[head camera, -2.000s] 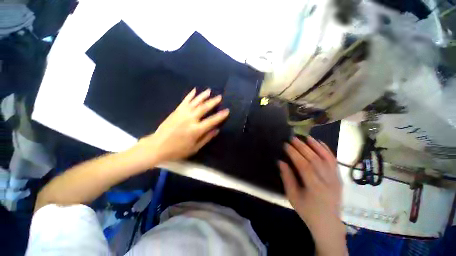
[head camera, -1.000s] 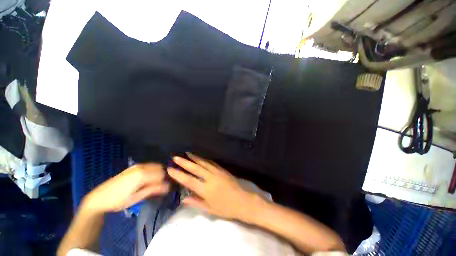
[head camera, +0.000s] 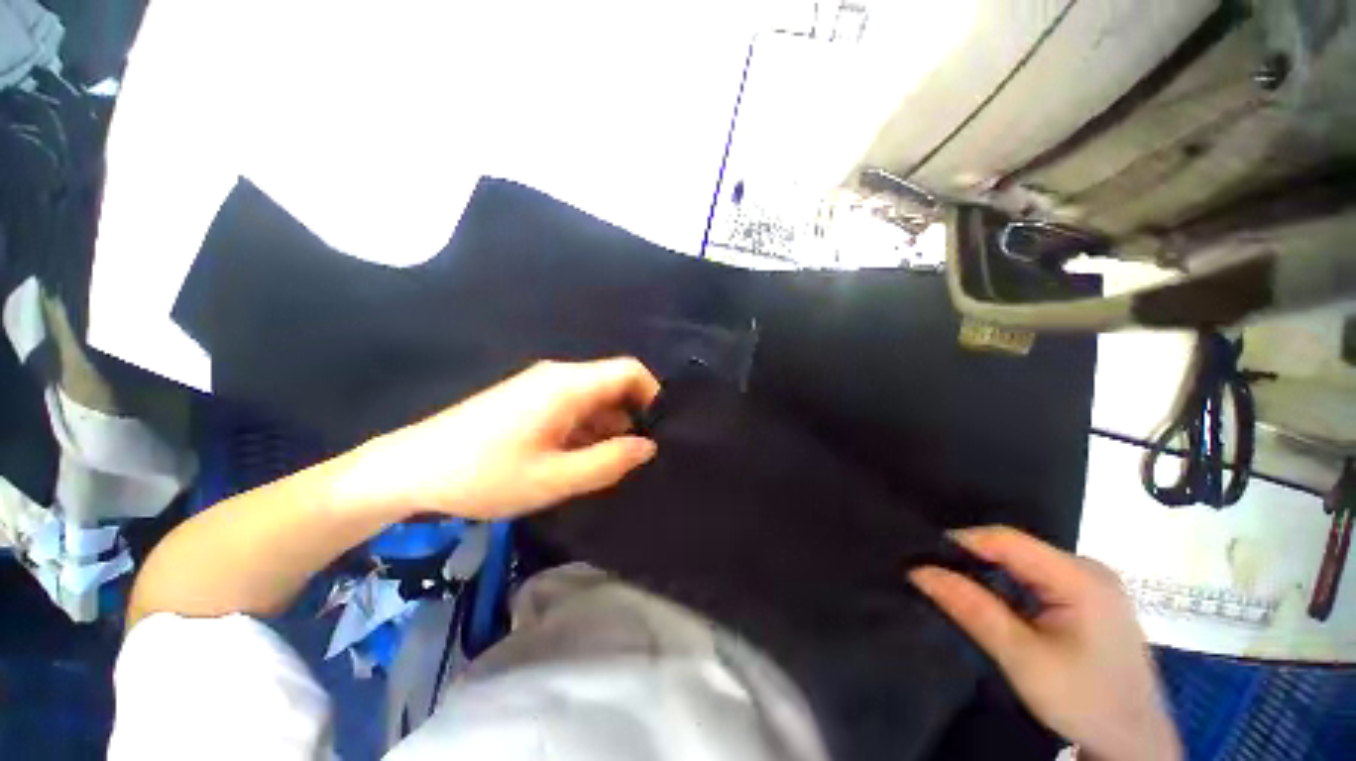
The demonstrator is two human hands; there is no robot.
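Note:
A large black front panel (head camera: 833, 446) lies on the white machine table, its near part hanging over the front edge towards my lap. A small shinier dark welt patch (head camera: 711, 354) shows at the panel's middle. My left hand (head camera: 573, 439) pinches dark cloth between thumb and fingers just below and left of the patch, partly hiding it. My right hand (head camera: 1041, 610) pinches the panel's near right part between thumb and fingers. The cloth between my hands looks folded or lifted; its exact layers are hard to tell.
The cream sewing machine head (head camera: 1130, 149) fills the upper right, with a knurled knob (head camera: 995, 336) over the panel. Black-handled scissors (head camera: 1202, 439) and a dark red tool (head camera: 1332, 562) lie on the right. A printed ruler (head camera: 1205, 599) runs near the table edge. Scraps (head camera: 112, 431) hang at left.
My hands were together at the near edge; now they are apart, both gripping the panel. The panel appears lower in view, and its near part is drawn up over the patch's lower part.

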